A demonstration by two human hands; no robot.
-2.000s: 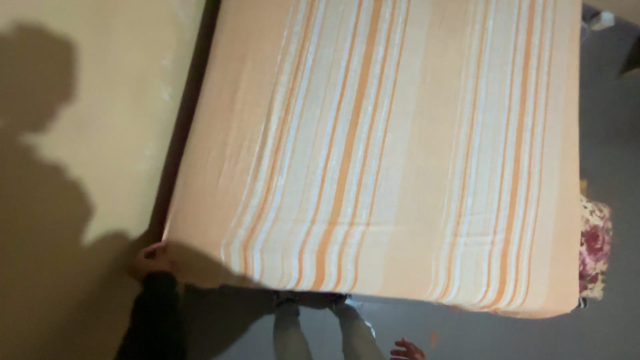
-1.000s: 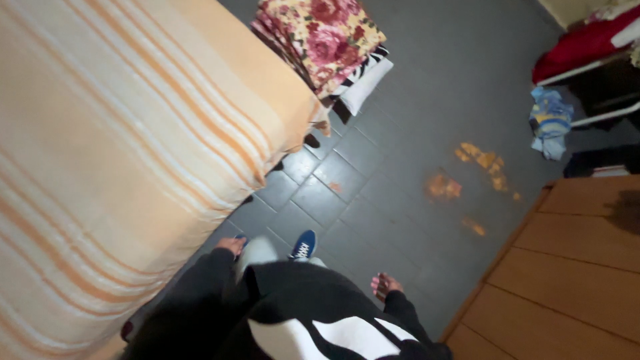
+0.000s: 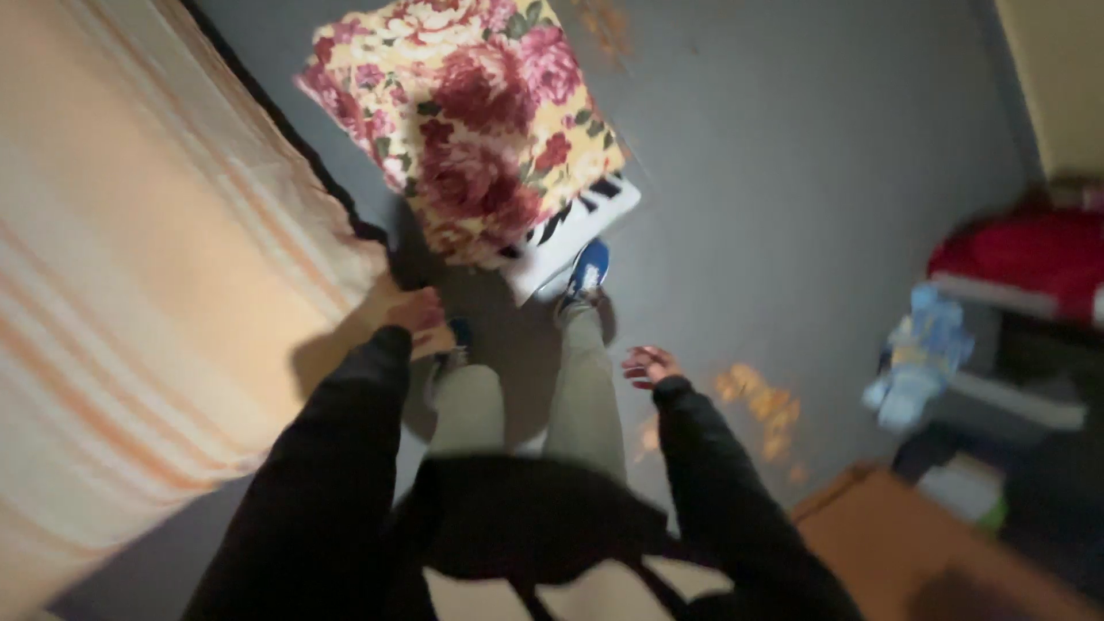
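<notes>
My left hand (image 3: pixel 418 312) is at the corner of the bed, against the hanging edge of the orange-striped bedsheet (image 3: pixel 164 259); blur hides whether its fingers grip the cloth. My right hand (image 3: pixel 649 366) hangs over the floor with its fingers apart, holding nothing. Ahead of my feet lies a folded floral cloth (image 3: pixel 483 121), on top of a white item with black stripes (image 3: pixel 580 226). The bed stands to the left, its sheet draping over the side.
Brown-orange patches (image 3: pixel 763 401) mark the grey floor (image 3: pixel 759 172). At the right are a light blue cloth (image 3: pixel 927 354) and a red cloth (image 3: pixel 1018 259) on a low rack. A brown wooden surface (image 3: pixel 914 552) fills the lower right.
The view has swung far from over the bed toward the floor beside it. My left hand, earlier at the sheet's near left corner, is now at a corner near the floral cloth.
</notes>
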